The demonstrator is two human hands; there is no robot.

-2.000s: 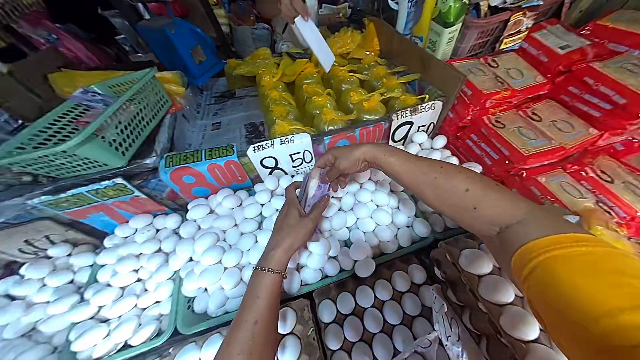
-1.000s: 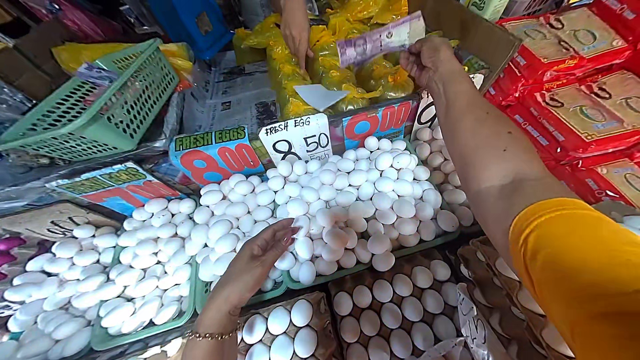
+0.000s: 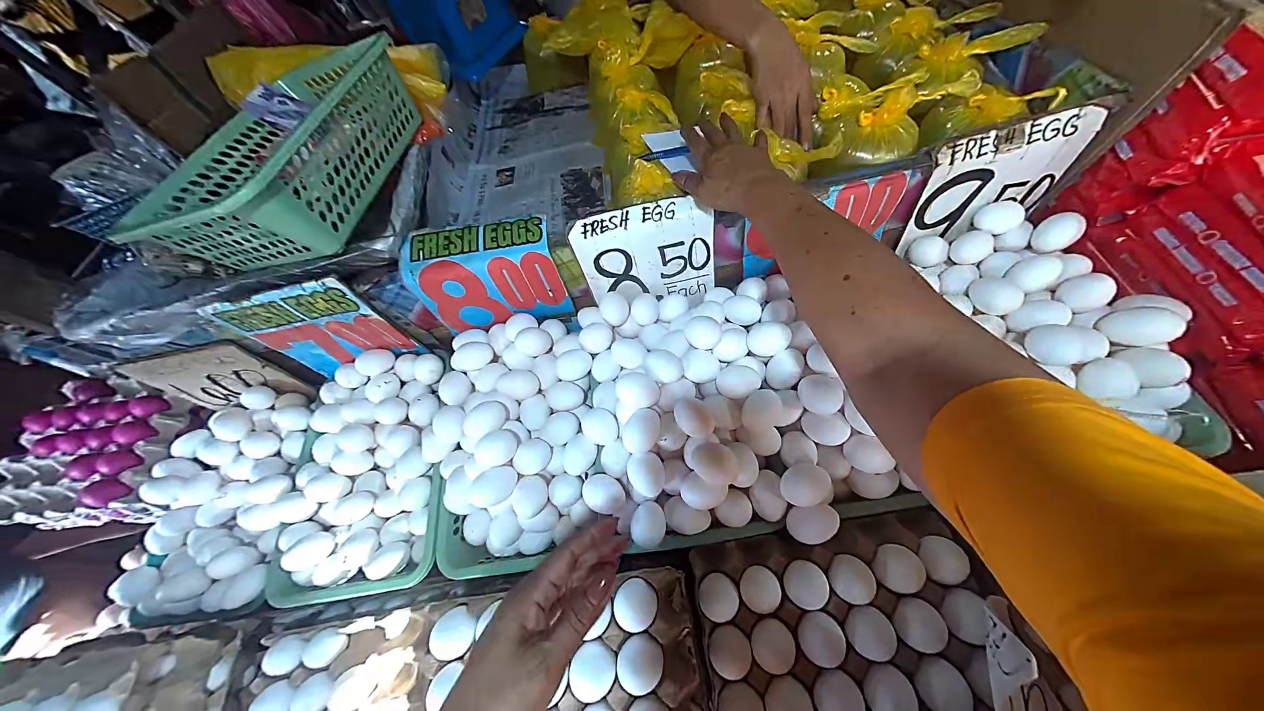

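My right hand (image 3: pixel 731 168) reaches over the price signs to the yellow plastic bags (image 3: pixel 874 123), its fingers beside a small white item with a blue edge (image 3: pixel 667 148); whether it grips that item is unclear. Another person's hand (image 3: pixel 783 84) is right behind it, among the bags. Low in the view, my left hand (image 3: pixel 553 612) is apart-fingered and holds nothing, above an egg carton (image 3: pixel 681 632) and near the front of the heaped white eggs (image 3: pixel 632 425). A white price sign (image 3: pixel 644 247) stands below my right hand.
A green plastic basket (image 3: pixel 267 188) is at the upper left beside newspaper (image 3: pixel 533 148). More white eggs (image 3: pixel 365 464) fill green trays on the left. Purple eggs (image 3: pixel 109 434) are at the far left. Red packs (image 3: pixel 1205 227) are stacked at right, and another egg tray (image 3: pixel 839 612) is in front.
The banknote my right hand held out a second ago no longer shows. That hand has moved left, down to the white item by the bags. My left hand remains low over the cartons.
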